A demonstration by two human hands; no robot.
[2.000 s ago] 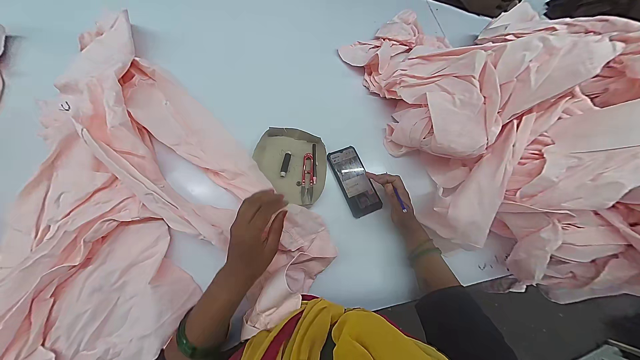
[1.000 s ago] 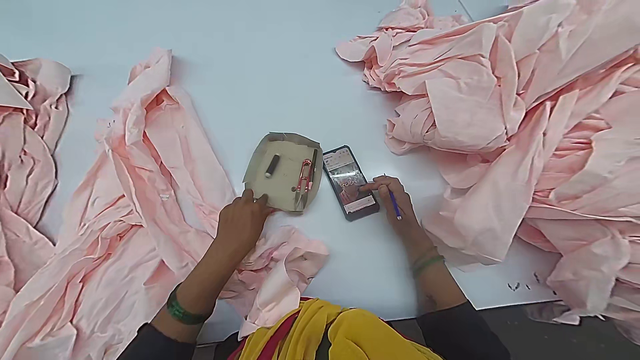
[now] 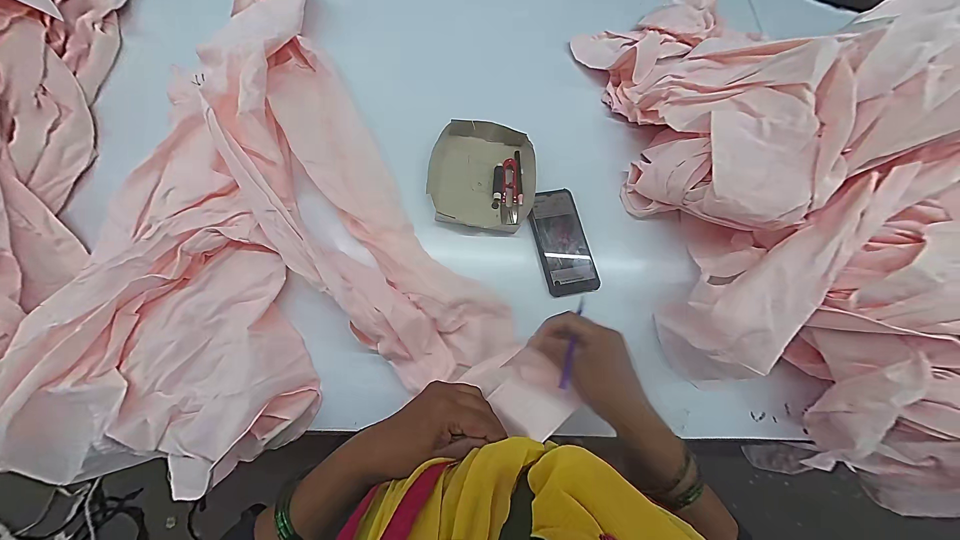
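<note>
My left hand (image 3: pixel 454 421) rests with curled fingers on the near end of a light pink garment (image 3: pixel 390 292), at the table's front edge. Just right of it, my right hand (image 3: pixel 589 356) holds a purple pen (image 3: pixel 570 356) between its fingers and touches the same cloth; it is slightly blurred. Beyond my right hand a smartphone (image 3: pixel 564 244) lies face up with its screen lit. Touching or nearly touching the phone, a shallow cardboard tray (image 3: pixel 459 202) holds red-handled thread snips (image 3: pixel 511 184), a dark marker-like stick (image 3: pixel 498 186) and another thin dark item.
A large heap of pink fabric (image 3: pixel 772 150) covers the right side of the white table (image 3: pixel 450 60). More pink cloth (image 3: pixel 45 135) lies at the far left. Tangled white and dark cords (image 3: pixel 90 502) show below the front edge at lower left.
My right hand has left the phone and moved down to the pink cloth. My left hand has come away from the cardboard tray to the cloth near my body. The items in the tray have shifted right.
</note>
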